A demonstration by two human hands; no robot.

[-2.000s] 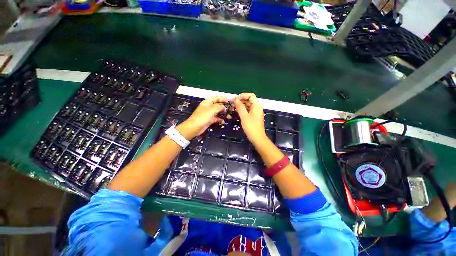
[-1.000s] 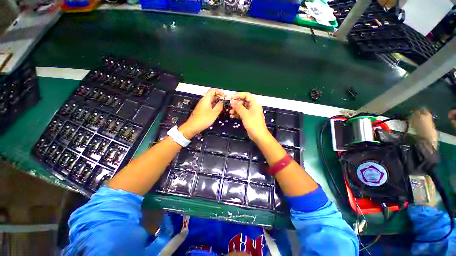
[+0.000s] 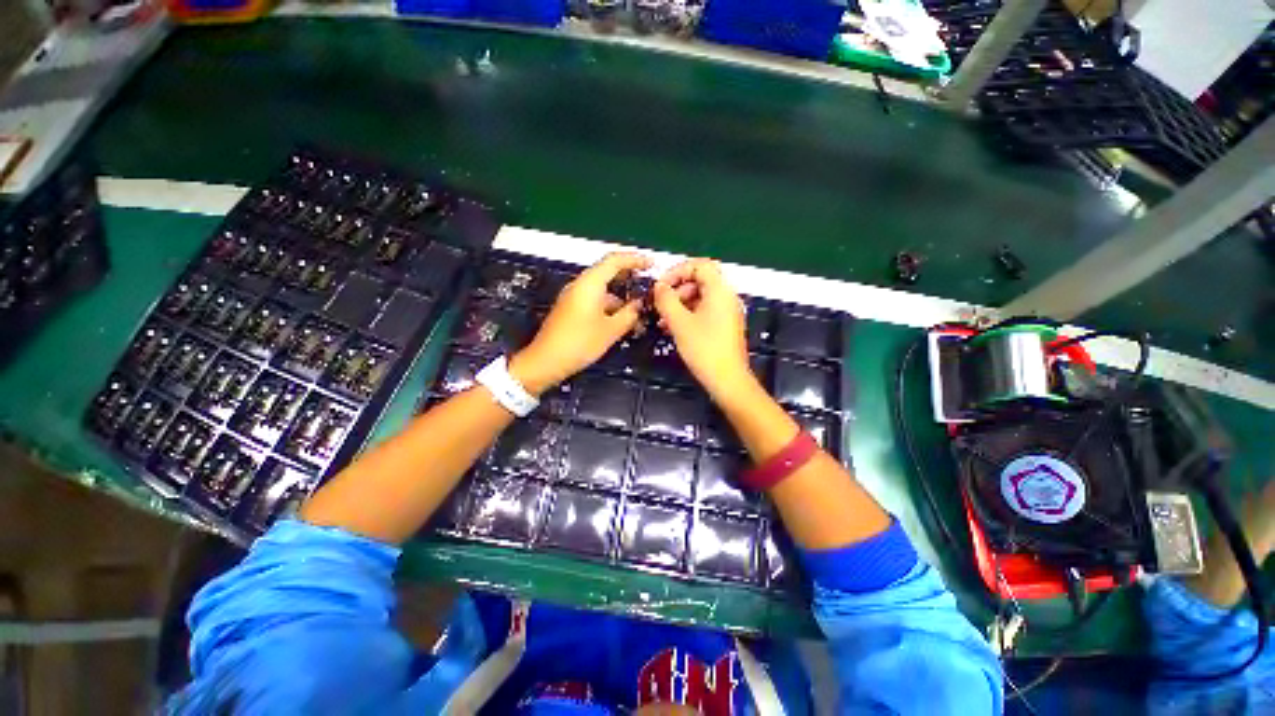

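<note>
A small dark unit [image 3: 636, 290] with metallic glints is held between my two hands, over the upper part of the black centre tray [image 3: 657, 476]. My left hand [image 3: 580, 325] grips it from the left side, fingers curled around it. My right hand [image 3: 703, 319] has its thumb and fingertips pinched together at the unit's right side; whether they hold a tiny part cannot be told. Small pale loose parts [image 3: 663, 348] lie in the tray's upper cells. The left tray [image 3: 252, 343] holds many metallic-looking units, with some cells bare.
To the right are a solder reel [image 3: 1017, 367], a black fan [image 3: 1038, 487] on a red base, and cables. Small dark units [image 3: 908, 266] lie on the green belt [image 3: 671, 168]. Blue bins [image 3: 769, 28] stand at the far side. Another person's blue sleeve [image 3: 1203, 650] shows at lower right.
The dark units on the belt have shifted to the right. My hands stay at the same place with small finger movements. The other person's hand near the reel has withdrawn.
</note>
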